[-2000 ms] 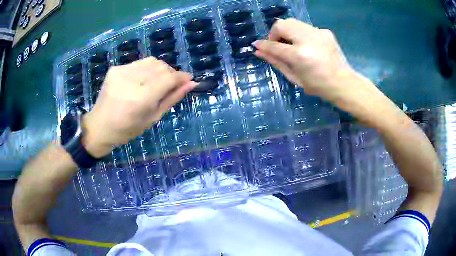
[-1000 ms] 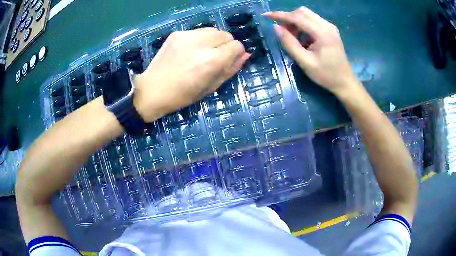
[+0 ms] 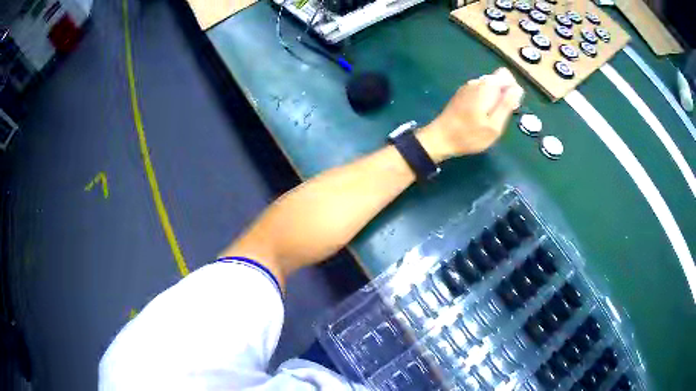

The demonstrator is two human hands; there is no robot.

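My left hand, with a black watch on the wrist, is over the green mat beside two loose white-faced round parts. Its fingers are bent together. A pale spot shows at the fingertips, but I cannot tell whether it is a part. The clear blister tray lies at the lower right and overhangs the bench edge. Black parts stand on edge in its far pockets; its nearer pockets show no dark parts. My right hand is not in view.
A tan board with rows of round black-rimmed parts lies beyond my hand. A black round lump and a pale metal frame with cables are farther left. White strips mark the mat. Grey floor lies left.
The view has turned left. My left hand has left the tray and reached over to the loose parts by the board. My right hand has gone out of the picture.
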